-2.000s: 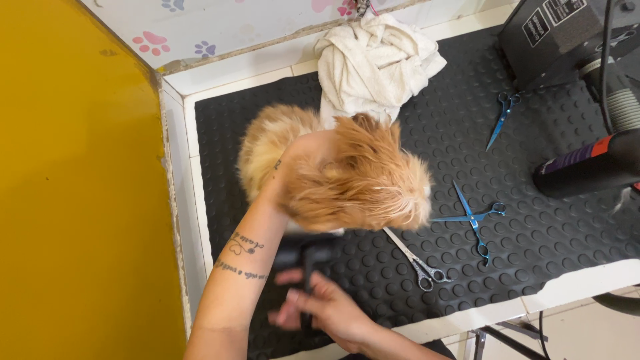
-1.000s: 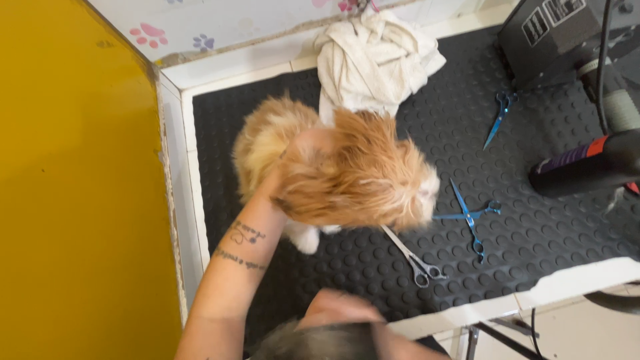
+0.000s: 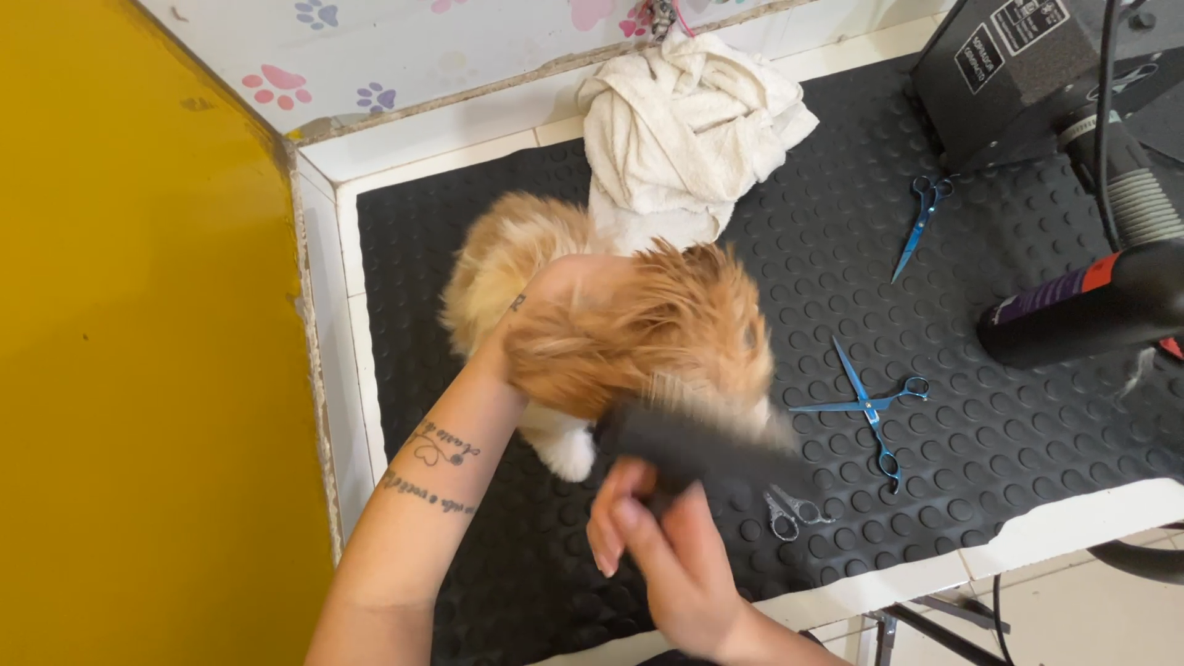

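A small tan-and-white long-haired dog (image 3: 647, 333) is on a black studded rubber mat (image 3: 814, 305), its head towards the right. My left hand (image 3: 578, 277) rests against the fur behind the dog's head; its fingers are buried in the coat, so its grip is hidden. Below the head, my right hand (image 3: 661, 546) holds a black slicker brush (image 3: 694, 449) by the handle. The brush is blurred, and its pins meet the fur at the side of the face. Silver scissors (image 3: 791, 513) lie partly behind the brush.
Blue scissors (image 3: 869, 404) lie spread right of the dog, with another blue pair (image 3: 922, 222) farther back. A cream towel (image 3: 689, 129) is heaped behind the dog. At right stand a black blower (image 3: 1008, 83) and a black bottle-like cylinder (image 3: 1091, 301). A yellow wall (image 3: 139, 351) borders the left.
My right hand has risen with the brush from near the table's front edge to the dog's face. My left hand stays in the fur behind the head.
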